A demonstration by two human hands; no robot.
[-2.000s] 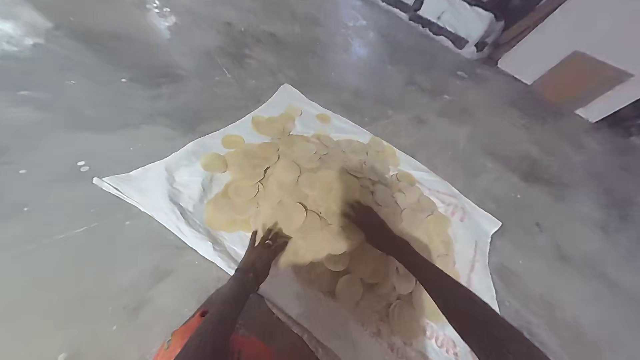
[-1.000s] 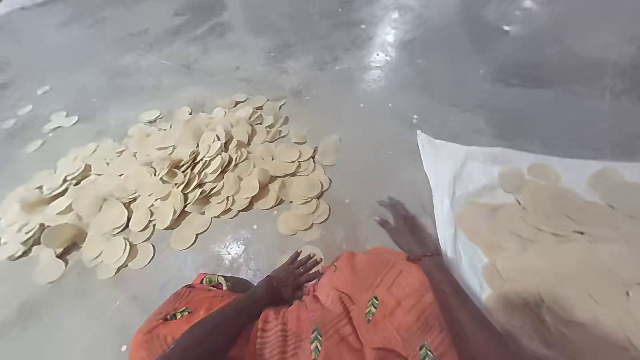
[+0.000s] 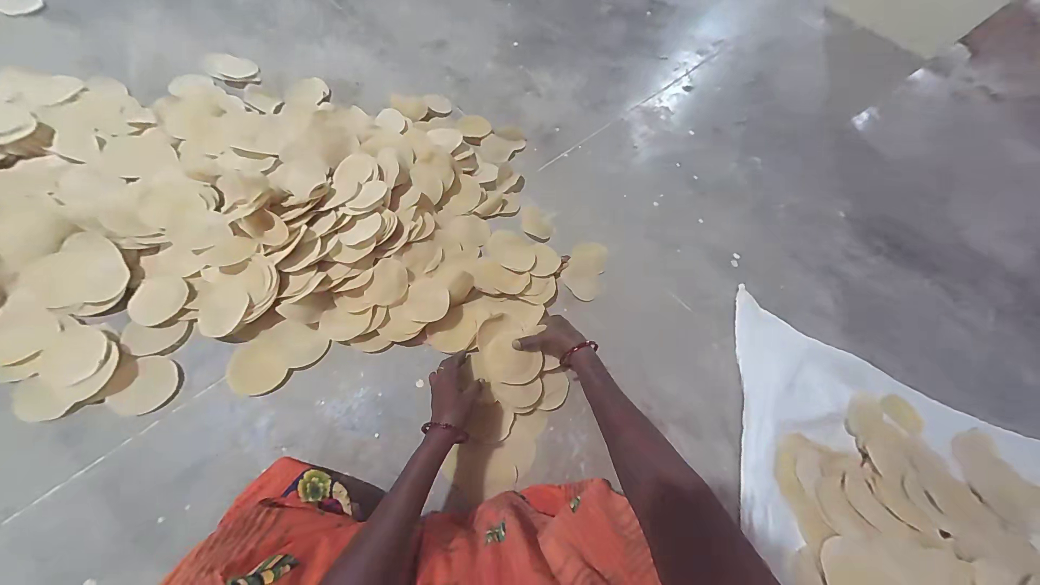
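A large heap of thin, round, pale yellow discs [image 3: 357, 227], which look like papads, spreads over the floor from the left edge to the middle. My left hand [image 3: 453, 390] is at the heap's near right end, its fingers curled against the left side of a small overlapping bunch of discs [image 3: 510, 357]. My right hand [image 3: 556, 337] holds the right side of that bunch, thumb on top. Each wrist wears a red bangle. More discs lie on a white cloth sheet [image 3: 768, 390] at lower right.
Orange patterned fabric [image 3: 552, 528] covers my lap at the bottom. The smooth grey floor [image 3: 650, 227] has small white crumbs on it. A single disc [image 3: 20, 6] lies at the top left corner.
The view has swung from the sheet to the floor heap. Both hands, on the sheet's discs two seconds ago and over my lap one second ago, are now at the floor heap's near end.
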